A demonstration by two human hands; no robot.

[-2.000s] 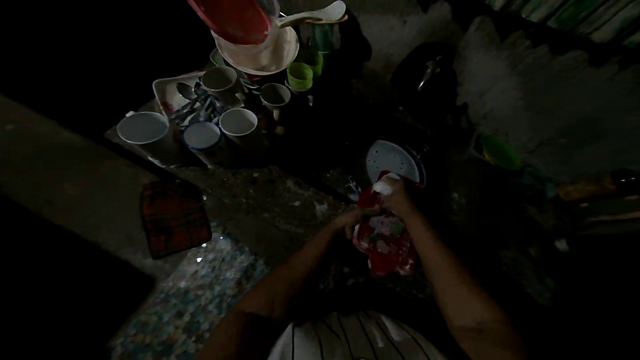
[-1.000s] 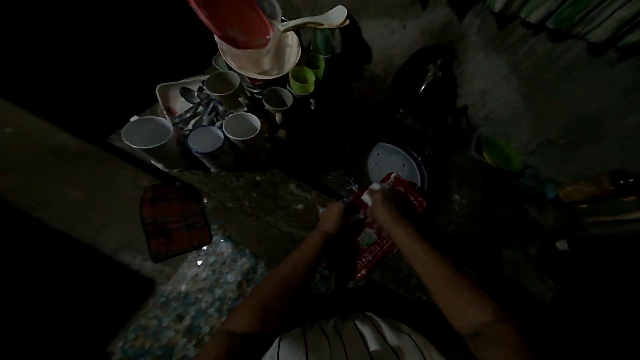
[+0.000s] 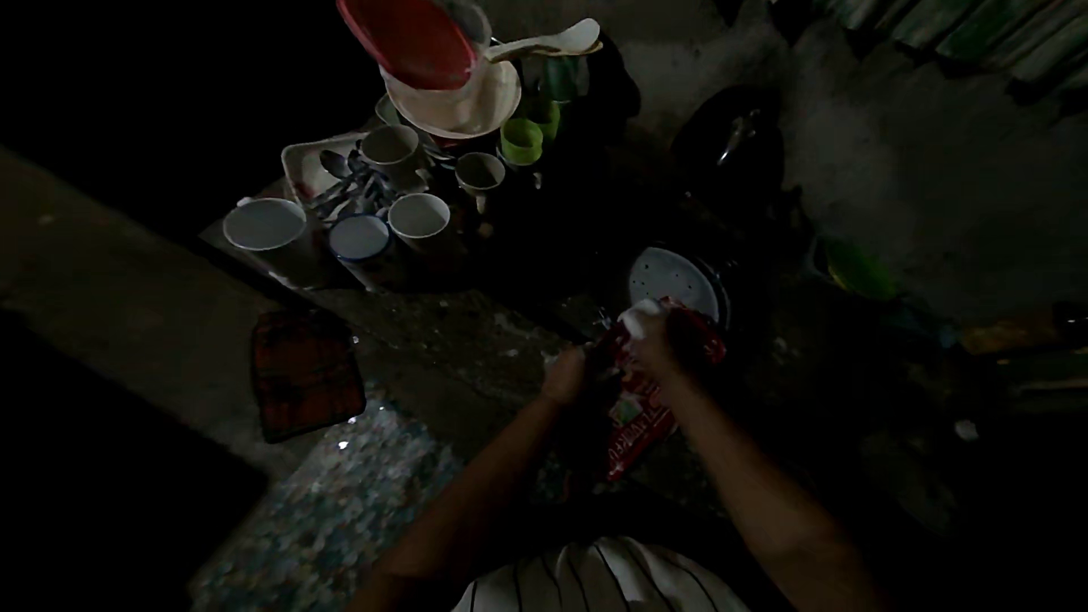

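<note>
In dim light, a red printed plastic packet (image 3: pixel 650 416) hangs in front of my body, with white foam near its top. My left hand (image 3: pixel 568 374) is at the packet's left edge, its fingers dark and partly hidden. My right hand (image 3: pixel 650 340) lies over the packet's upper part, with a white foamy lump (image 3: pixel 643 318) at its fingers. Just beyond my hands is a pale round perforated plate (image 3: pixel 676 280), inside or on a dark round vessel; which one cannot be told.
Several mugs (image 3: pixel 419 216), spoons (image 3: pixel 336 163) in a white tray (image 3: pixel 293 170), a green cup (image 3: pixel 521 141) and a cream bowl (image 3: pixel 501 98) with a red vessel (image 3: pixel 416 42) stand at upper left. A plaid cloth mat (image 3: pixel 306 374) lies left. A dark pan (image 3: pixel 731 144) is at upper right.
Two seconds ago the red packet was bunched lower, beneath both hands; now it is spread out, its printed side showing. My left hand has moved left, away from my right hand.
</note>
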